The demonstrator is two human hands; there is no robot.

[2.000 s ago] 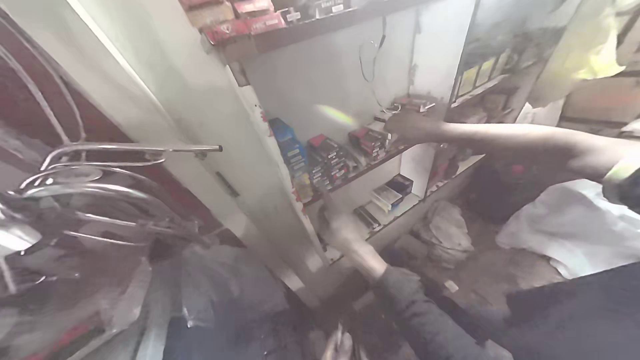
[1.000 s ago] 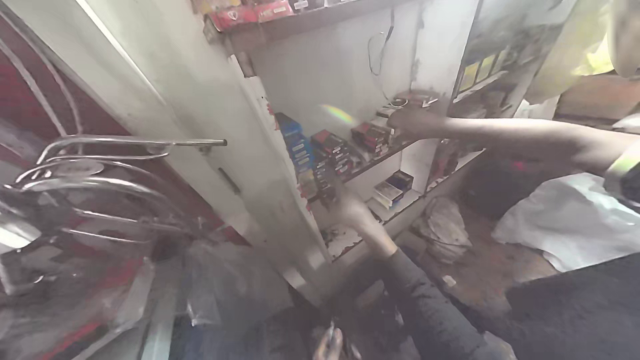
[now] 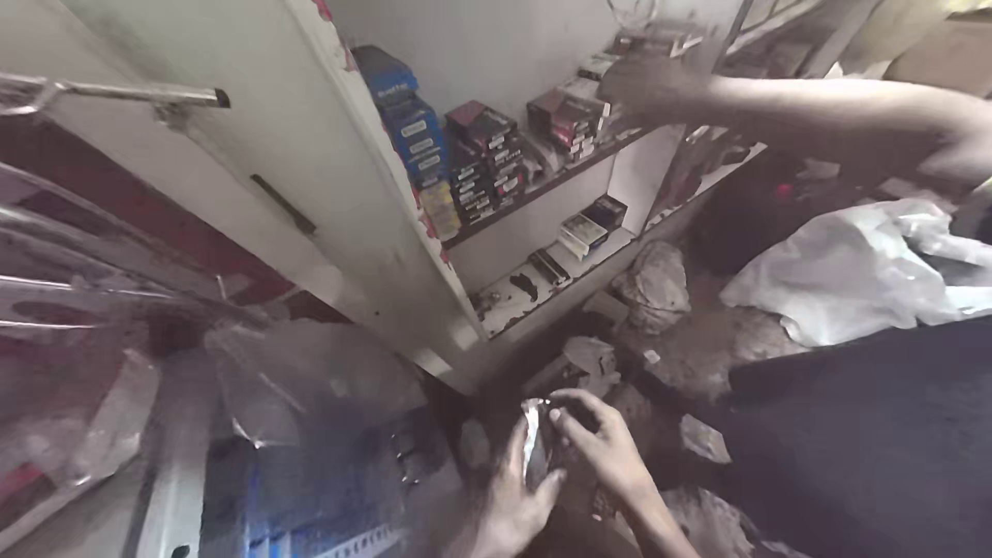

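Note:
At the lower middle, my left hand (image 3: pixel 518 500) holds a small, narrow, dark object with a shiny silvery edge (image 3: pixel 533 446) upright between thumb and fingers. My right hand (image 3: pixel 608 446) is just to its right, with thumb and forefinger pinched at the object's top end. What the object is cannot be told. Beyond my hands, a white shelf unit (image 3: pixel 535 302) carries stacked blue boxes (image 3: pixel 416 139), dark and red boxes (image 3: pixel 484 143), and more red boxes (image 3: pixel 570 116) on its middle shelf. A few boxes (image 3: pixel 585 232) lie on the lower shelf.
Another person's bare arm (image 3: pixel 814 105) reaches from the right to the middle shelf, and dark clothing (image 3: pixel 868 434) fills the lower right. A white plastic bag (image 3: pixel 852 267) and crumpled wrappings lie on the floor. Metal tubing (image 3: pixel 139 91) and clear plastic sheeting (image 3: pixel 310 387) are at the left.
Both my hands now show at the lower middle; before, only part of a hand showed at the bottom edge. The other person's dark-sleeved arm has left the shelf.

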